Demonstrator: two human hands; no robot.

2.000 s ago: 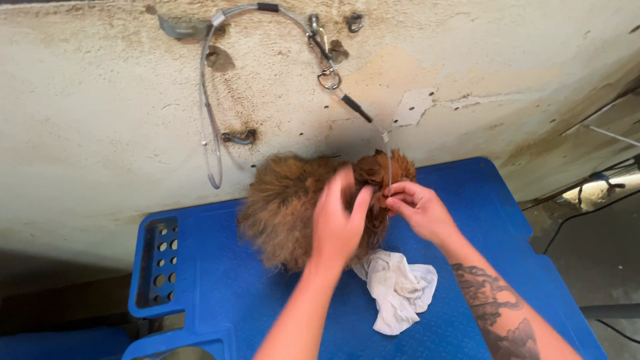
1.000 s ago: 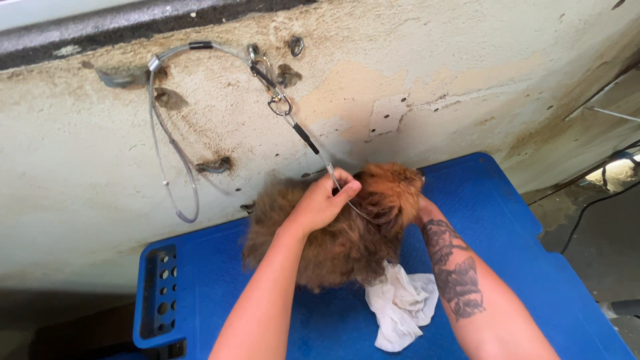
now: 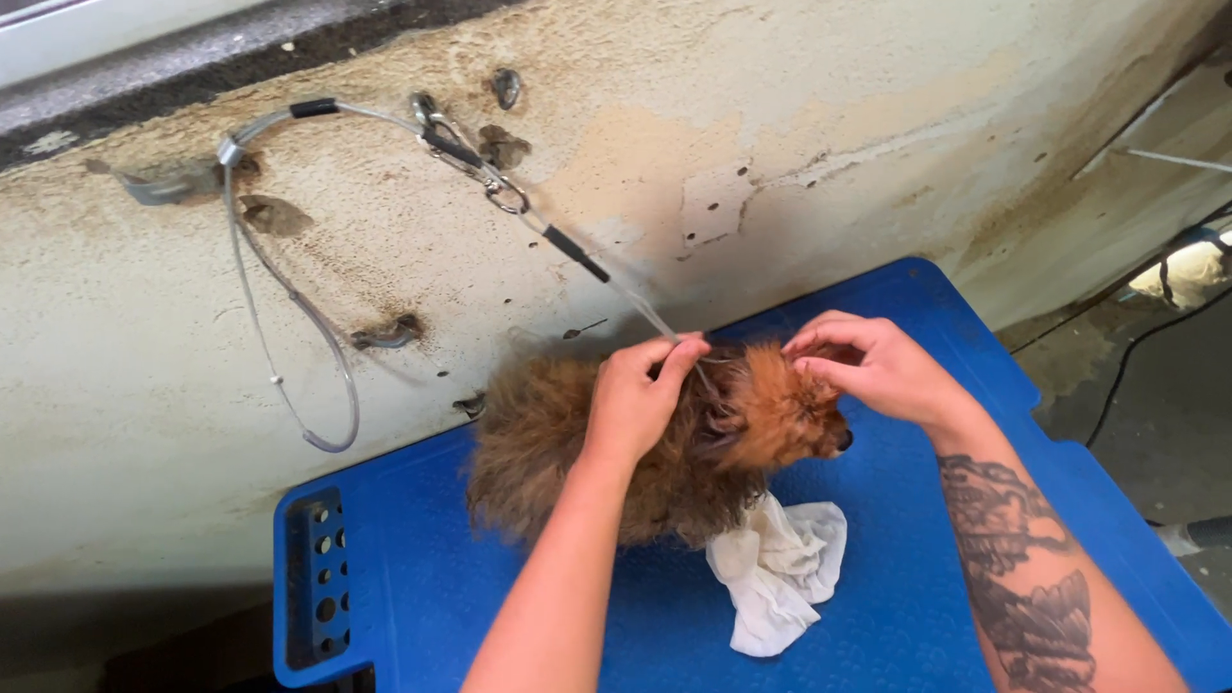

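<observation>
A small fluffy dog [image 3: 568,414], brown with a reddish head, is on a blue plastic table [image 3: 924,577], its nose toward the right. Its neck is in the loop of a clear-coated cable tether [image 3: 640,303] that runs up to the wall. My left hand [image 3: 645,390] pinches this cable just above the dog's neck. At the dog's head, my right hand [image 3: 871,361] touches the fur near the ear with thumb and fingers close together; whether it grips any fur is hard to tell. A crumpled white cloth [image 3: 775,568] lies against the dog's front.
A stained wall [image 3: 808,144] runs behind the table. Metal hooks [image 3: 390,332] stick out of it, and a second cable loop [image 3: 346,414] hangs at the left. The table has a holed recess [image 3: 322,577] on its left side. A black cord [image 3: 1121,371] runs at the right.
The dog's nose now shows, pointing right. My right hand has come up from beside the dog's neck to the top of its head. My left hand is still at the cable.
</observation>
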